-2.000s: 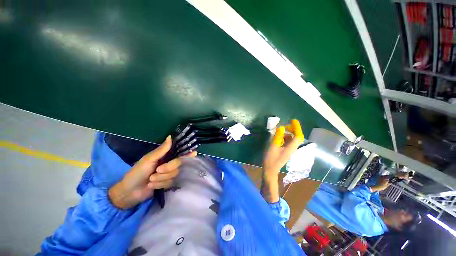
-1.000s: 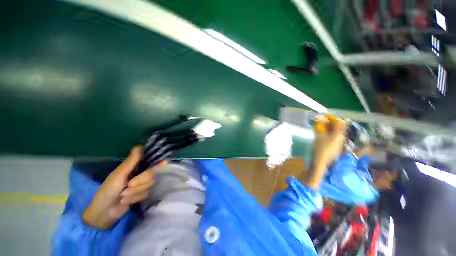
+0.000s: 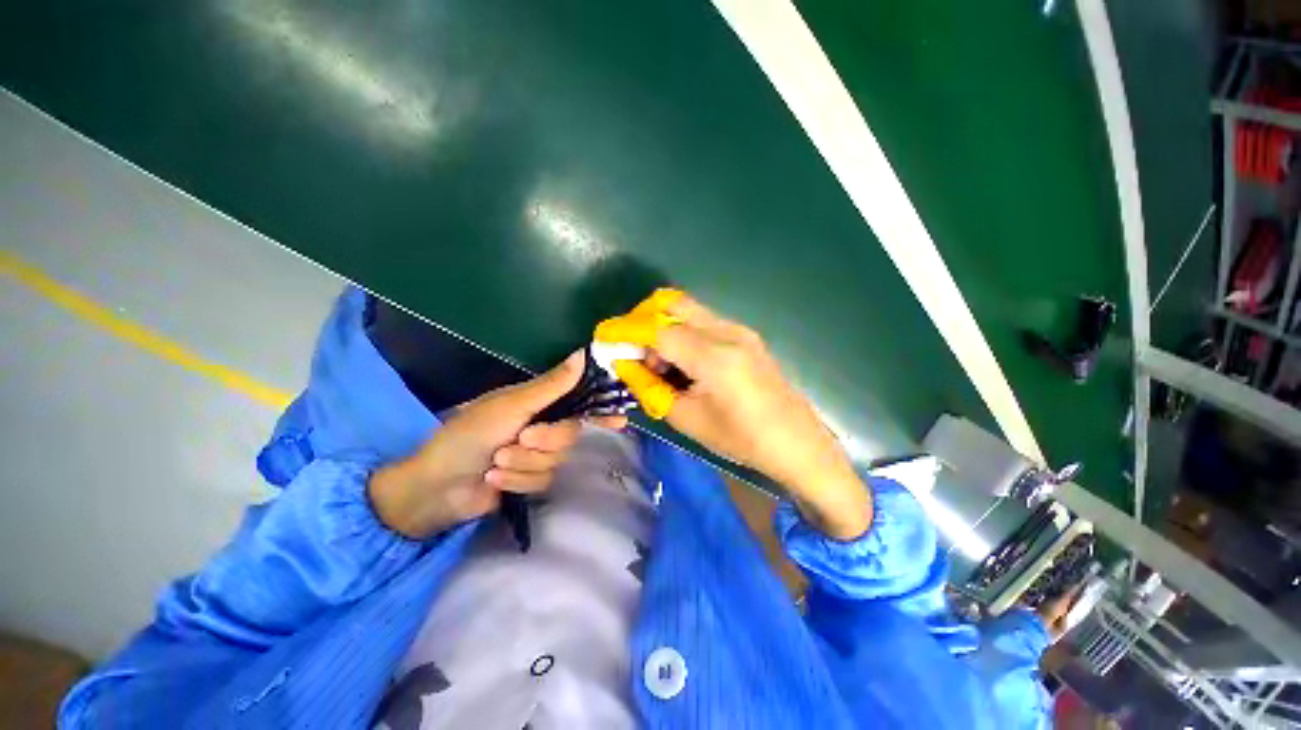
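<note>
My left hand (image 3: 500,445) is shut on a bunch of black watches (image 3: 575,397), held at the bench's front edge with strap ends hanging below the fingers. My right hand (image 3: 713,374) has yellow-orange coverings on its thumb and fingers. It pinches a small white wipe (image 3: 619,351) against the upper side of the bunch. The fingertips hide part of the straps.
The dark-green bench (image 3: 385,186) spreads out in front. Beyond a white rail (image 3: 885,200), a bent black watch bunch (image 3: 1092,340) lies on the green belt (image 3: 985,214). A grey dispenser (image 3: 970,442) stands at right. Another person's hand (image 3: 1059,610) shows at lower right.
My right hand has come back from the dispenser area at right to the watch bunch, with a wipe between its fingertips. My left hand still holds the bunch. The view has turned.
</note>
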